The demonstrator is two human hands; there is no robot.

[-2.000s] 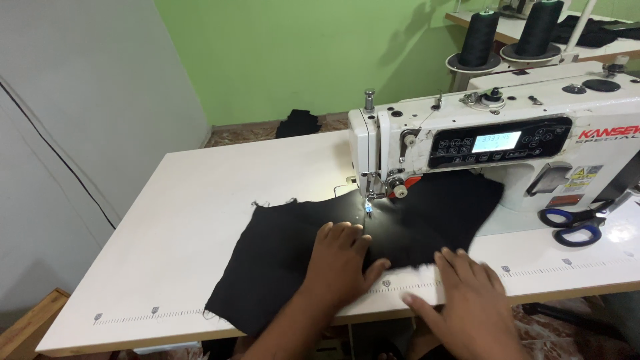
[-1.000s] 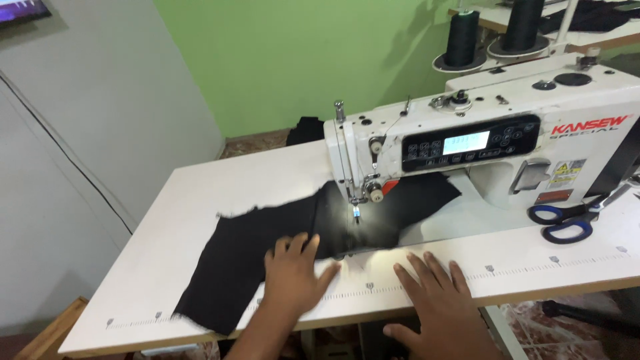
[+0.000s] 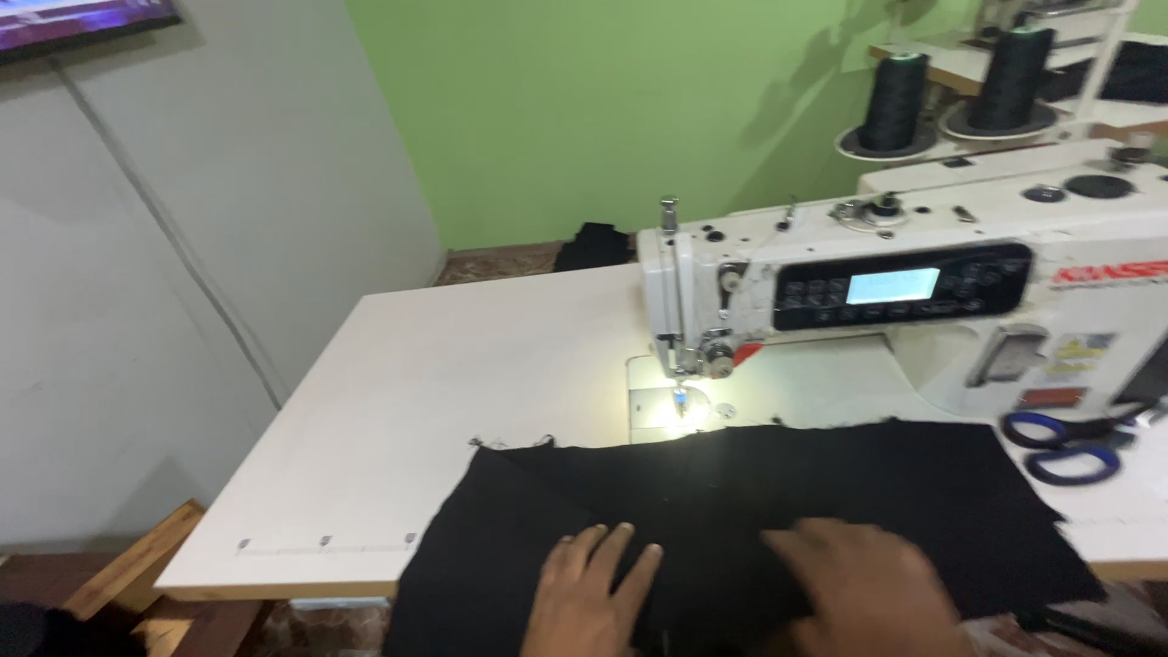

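Note:
A black fabric piece (image 3: 712,493) lies over the front part of the white sewing table, its near side hanging past the front edge. My left hand (image 3: 593,584) rests on the cloth with its fingers spread. To its right my right hand (image 3: 862,584), blurred, is on or just over the same cloth; its finger contact is hard to tell. Behind the cloth's far edge is the lit needle and presser foot (image 3: 681,401) of the industrial sewing machine (image 3: 849,283); the needle plate is uncovered.
Blue-handled scissors (image 3: 1072,447) lie on the table right of the fabric. Two black thread cones (image 3: 894,105) stand behind the machine. The white tabletop (image 3: 411,392) extends left, with ruler marks at its front edge. Dark cloth (image 3: 593,246) lies beyond the table's back edge.
The fabric has come out from under the presser foot toward me and now lies spread in front of the machine. Both hands remain by it. The view has shifted.

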